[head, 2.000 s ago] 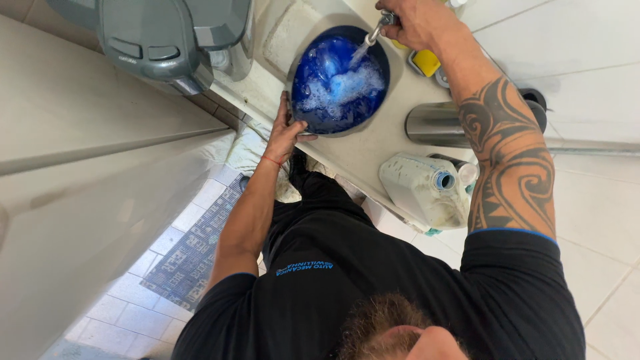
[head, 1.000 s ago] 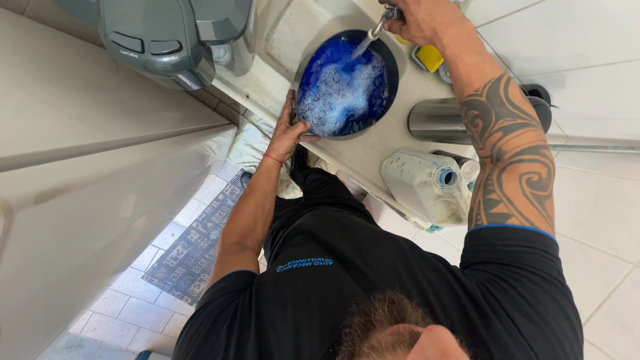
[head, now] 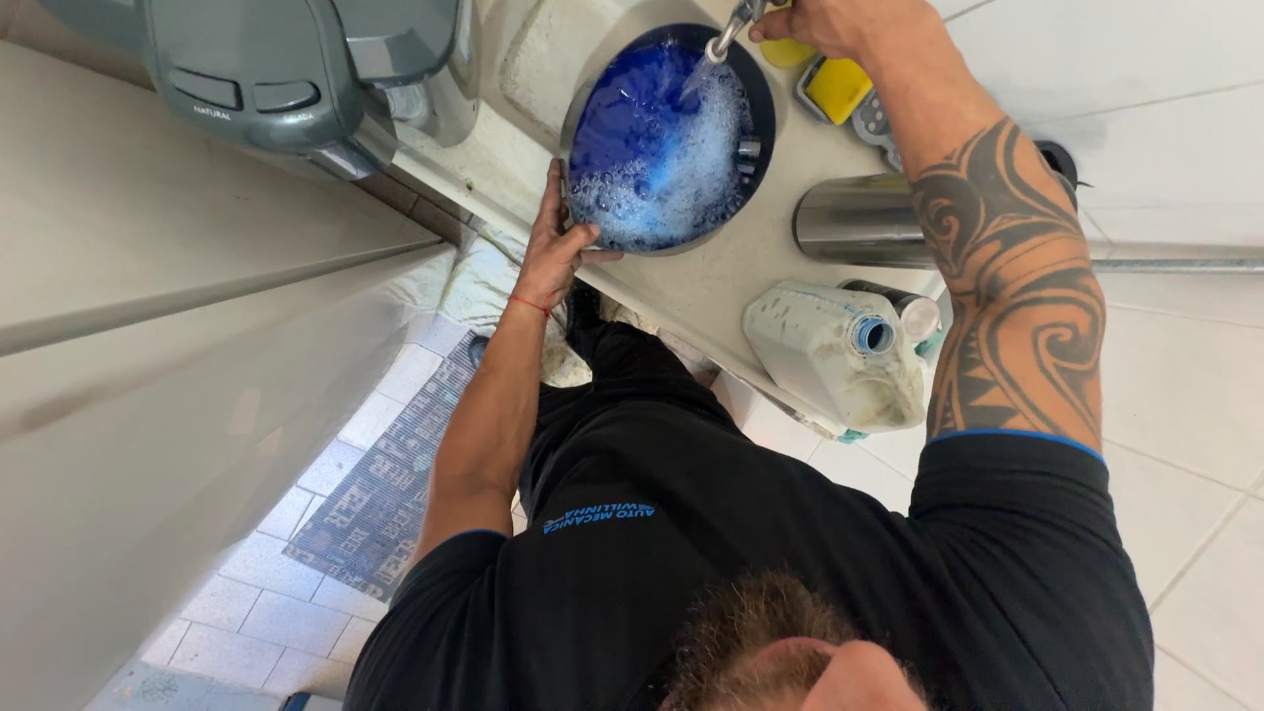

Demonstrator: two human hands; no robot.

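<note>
A round dark basin of foamy blue liquid stands at the sink, with a small metallic object showing at its right inner side. My left hand grips the basin's lower left rim, thumb and fingers on its edge. Water runs into the liquid from a metal faucet above the basin. At the faucet's handle is my right hand; its fingers are partly cut off by the top edge of the view. Beside that hand lie a yellow sponge and a grey brush-like item.
A stainless steel cylinder lies on the counter under my right forearm. Near the counter's edge stands an uncapped, stained plastic jug with a dark container behind it. A grey water dispenser is at upper left, and a patterned mat lies on the tiled floor.
The foam has shifted and spread within the basin, and more plain blue liquid shows at its upper left than one second ago. Both hands keep about the same places.
</note>
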